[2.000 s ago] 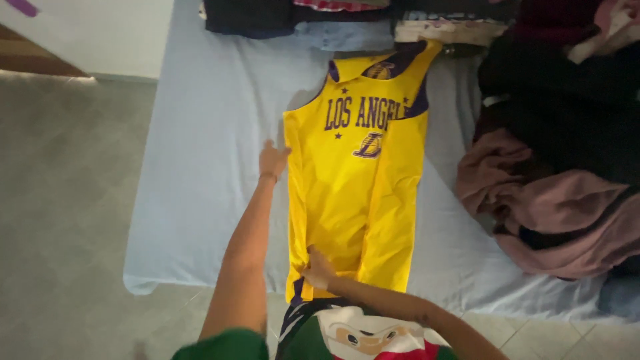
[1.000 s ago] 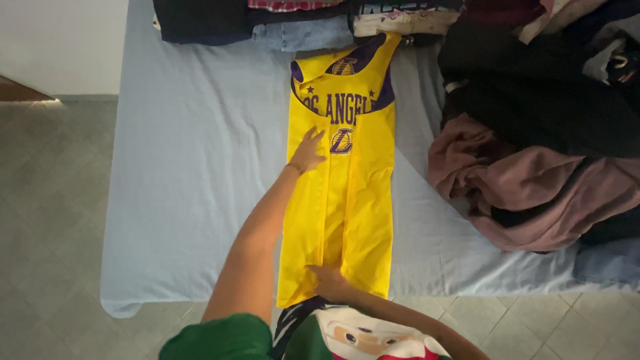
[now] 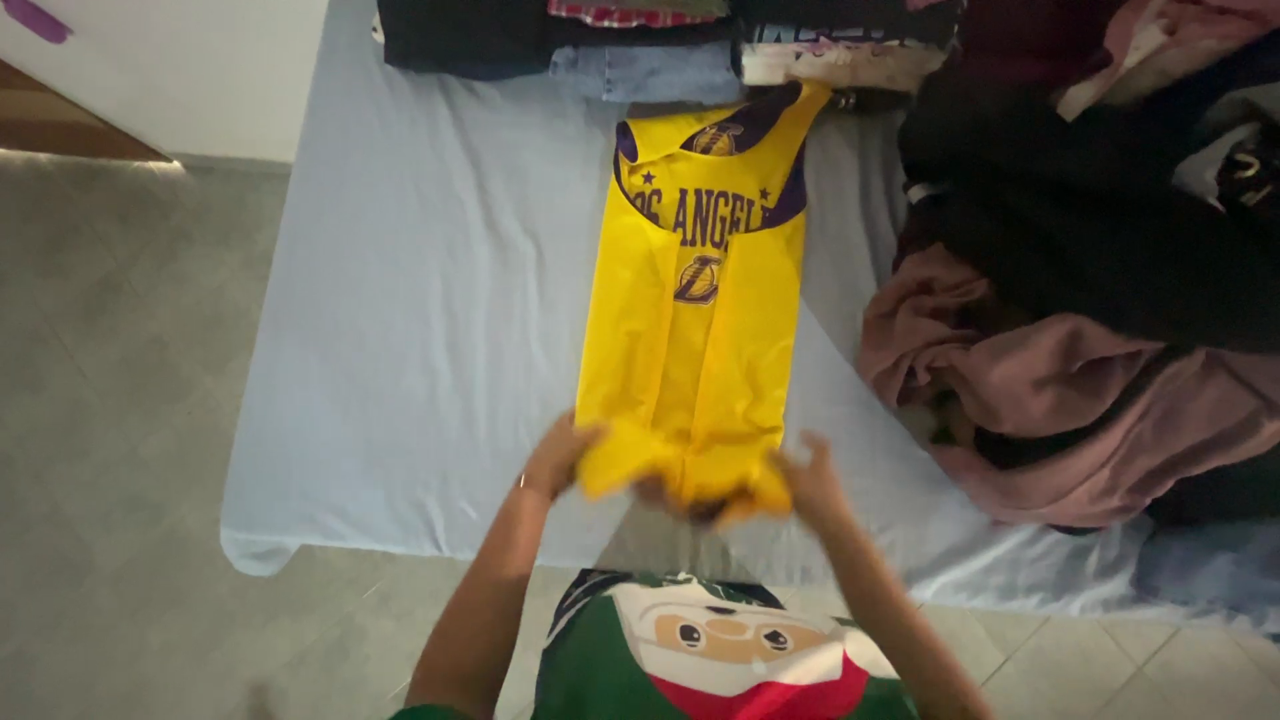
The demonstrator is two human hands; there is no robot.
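A yellow and purple basketball jersey (image 3: 690, 340) lies lengthwise on the pale blue bedsheet (image 3: 430, 300), both sides folded inward over its front. Its neck end points away from me. My left hand (image 3: 562, 455) grips the left corner of the hem, and my right hand (image 3: 812, 478) grips the right corner. Between them the hem end is lifted and bent upward, blurred by motion. The fingertips of both hands are partly hidden by fabric or blur.
Folded clothes, among them blue denim (image 3: 650, 72) and a black garment (image 3: 460, 35), line the far side. A loose heap with a mauve garment (image 3: 1060, 410) and black cloth (image 3: 1080, 200) lies at the right. The bed's near edge runs in front of me, above a tiled floor (image 3: 120, 400).
The jersey's left side was folded inward between the two earlier frames. Since then my left hand has come down from the chest area, my right hand has moved right, and the hem has been lifted.
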